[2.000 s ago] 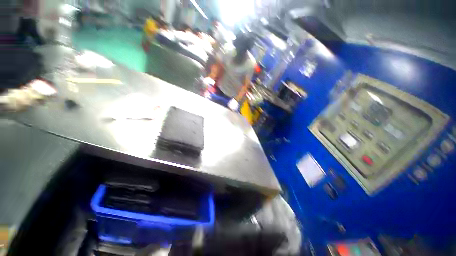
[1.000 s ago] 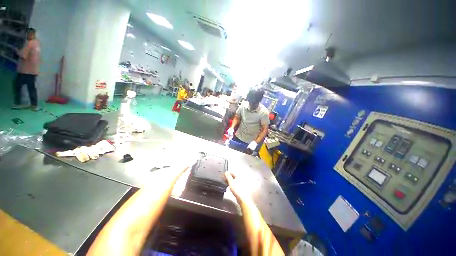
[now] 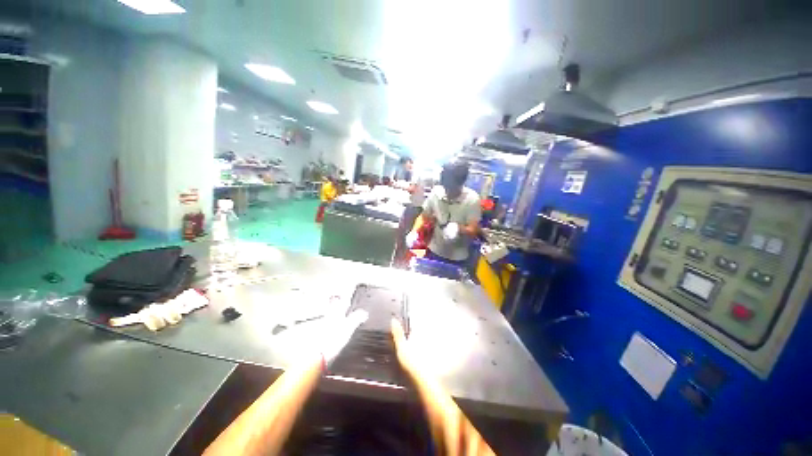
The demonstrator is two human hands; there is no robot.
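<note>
A stack of flat black rectangular moulded parts (image 3: 377, 312) is at the front of the steel bench, its layered near side close to the bench edge. My left hand (image 3: 342, 337) is at its left side; it looks white, and glare hides whether this is a glove. My right hand (image 3: 400, 342) is bare and at its right side. Both hands hold the stack between them; the fingertips are blurred. A larger black stack (image 3: 141, 274) lies at the left of the bench, with crumpled white gloves (image 3: 162, 312) in front.
The steel bench (image 3: 463, 352) has a clear spray bottle (image 3: 223, 233) and small black scraps (image 3: 231, 313). Clear film (image 3: 36, 312) lies far left. A blue press wall with a control panel (image 3: 717, 258) is at right. A person (image 3: 450, 218) stands beyond the bench.
The view has turned and levelled. No hands were at the stack two seconds ago; both were beside it one second ago. The left hand now looks white. The walking person at left is out of view.
</note>
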